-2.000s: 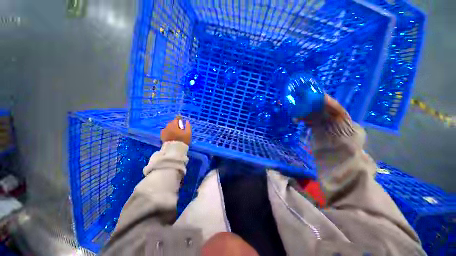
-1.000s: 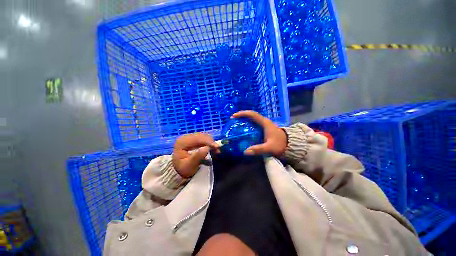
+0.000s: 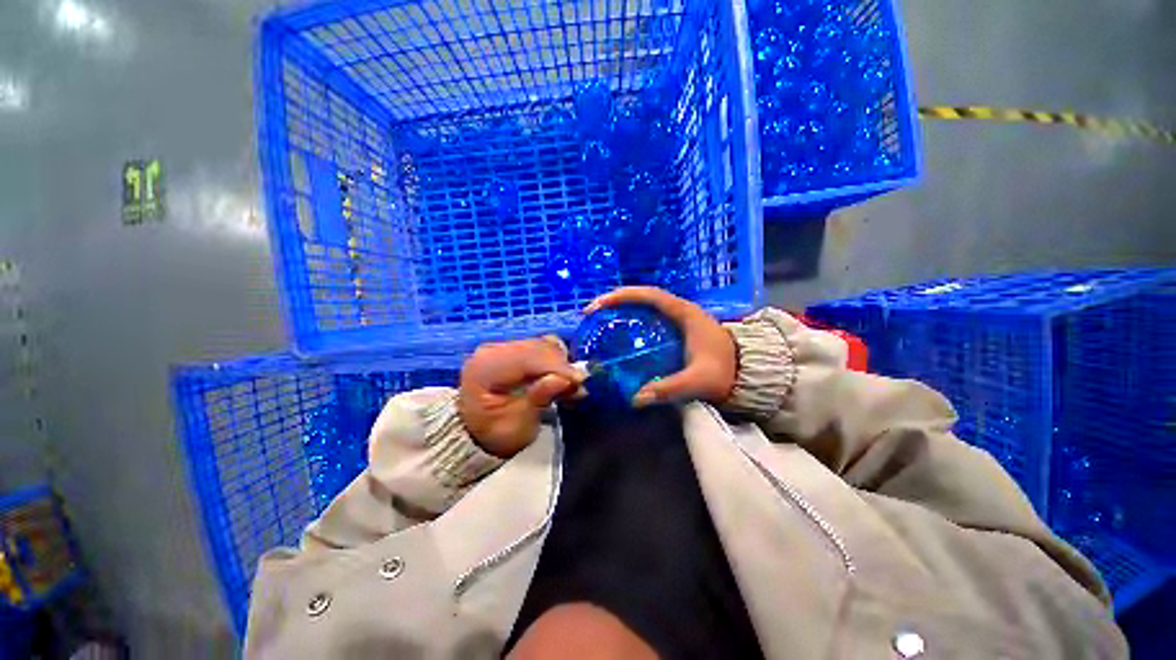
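A glossy, see-through blue plastic ball (image 3: pixel 626 348) is over my lap, at the near edge of the tilted turnover crate (image 3: pixel 522 338). My right hand (image 3: pixel 696 351) is curved around the ball's right side and grips it. My left hand (image 3: pixel 519 391) pinches a small pale pen-like tool (image 3: pixel 583 370) against the ball's left side. A thin pale line runs across the ball from the tool; I cannot tell if it is a blade or a seam. Several similar balls lie in the crate, mostly on its right side.
A crate densely filled with blue balls (image 3: pixel 825 194) stands at the upper right. Other blue crates stand at the lower left (image 3: pixel 194 387) and right (image 3: pixel 948 299). A red item (image 3: pixel 845 346) is behind my right sleeve. Striped tape (image 3: pixel 1070 119) marks the floor.
My right hand has brought the ball from over the crate to my lap. My left hand has left the crate rim and come to the ball with the tool.
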